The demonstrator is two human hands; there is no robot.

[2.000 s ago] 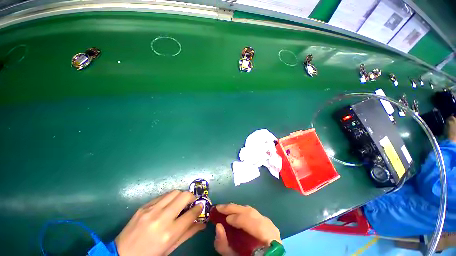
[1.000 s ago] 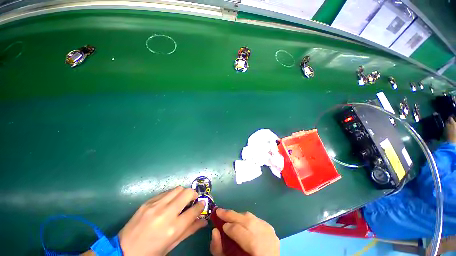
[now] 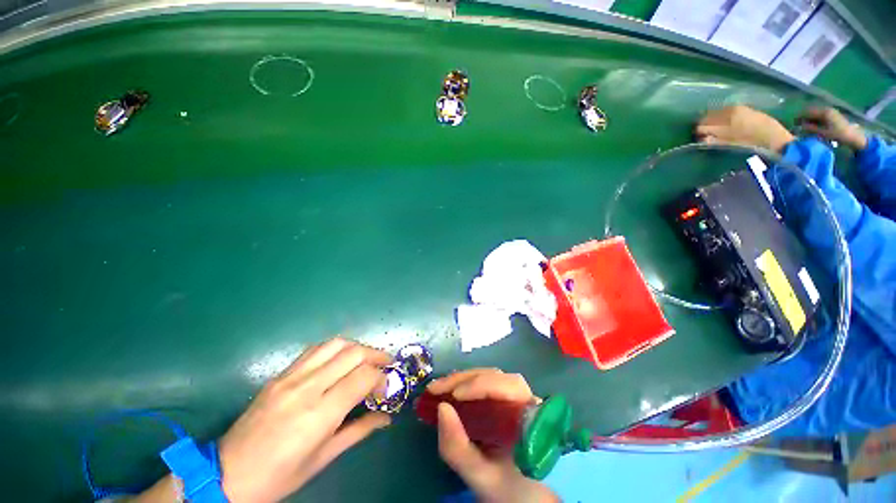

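Note:
A small two-part round electronic assembly [image 3: 414, 363] lies on the green bench at the fingertips of my left hand [image 3: 300, 418], which holds its lower round part. My left wrist wears a blue strap. My right hand [image 3: 486, 432] is closed around the dark red dispensing syringe [image 3: 501, 419], whose tip end points left, close to the assembly. Whether the tip touches it cannot be told. The syringe's green adapter cap [image 3: 546, 436] shows at its right end, with the clear air hose [image 3: 843, 295] leaving it.
A crumpled white cloth [image 3: 509, 293] lies against the open red bin [image 3: 614, 309]. The black dispenser controller [image 3: 752, 260] stands right of it, inside the hose loop. Assemblies [image 3: 452, 98] sit on the green belt [image 3: 364, 128] at the back. A neighbour's hand [image 3: 744, 128] reaches over the belt.
The assembly has turned, its upper part now tilted right. The syringe lies flatter, its green cap fully in view. The neighbour's arms have reached over the belt. The hose loop has shifted.

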